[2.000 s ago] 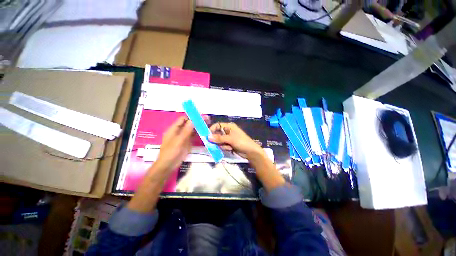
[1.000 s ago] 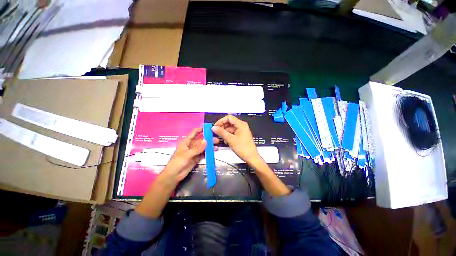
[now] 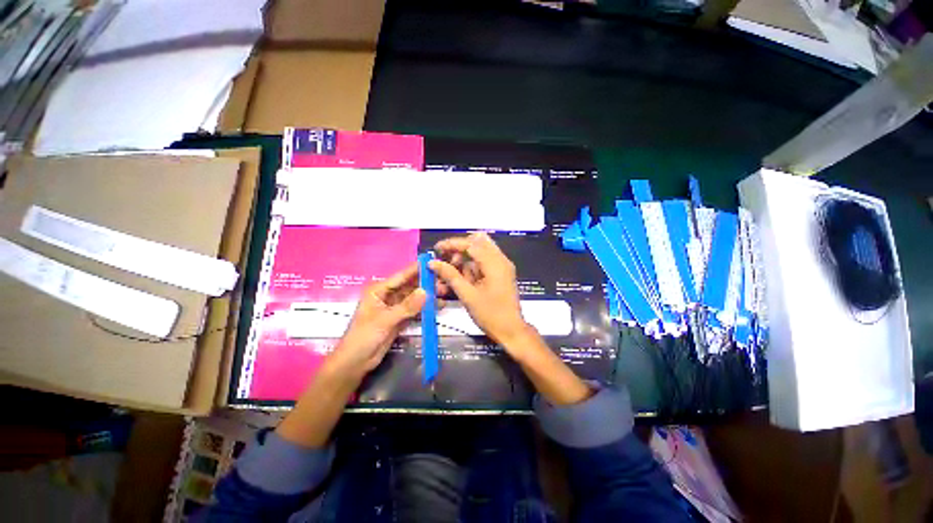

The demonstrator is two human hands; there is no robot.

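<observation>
A blue strip [image 3: 430,337] hangs nearly upright between my hands, over the printed sheet [image 3: 338,250]. My left hand [image 3: 384,317] pinches it from the left below its top end. My right hand [image 3: 486,286] has its fingertips at the top end. A thin dark lead shows at its lower end. Behind my hands a long white strip [image 3: 547,317] lies across the sheet, partly hidden. More long white strips [image 3: 409,200] lie side by side higher on the sheet.
A fanned pile of blue strips [image 3: 675,255] lies at right, with tangled black leads below and curled blue liner [image 3: 576,234] beside it. A white box [image 3: 818,368] bears coiled black wire [image 3: 861,255]. Cardboard sheets [image 3: 123,204] at left hold two white strips [image 3: 128,248].
Since the earliest frame, the blue strip has turned from slanted to nearly upright and my hands have come together around its upper part. Since one second ago, my right fingers have shifted only slightly.
</observation>
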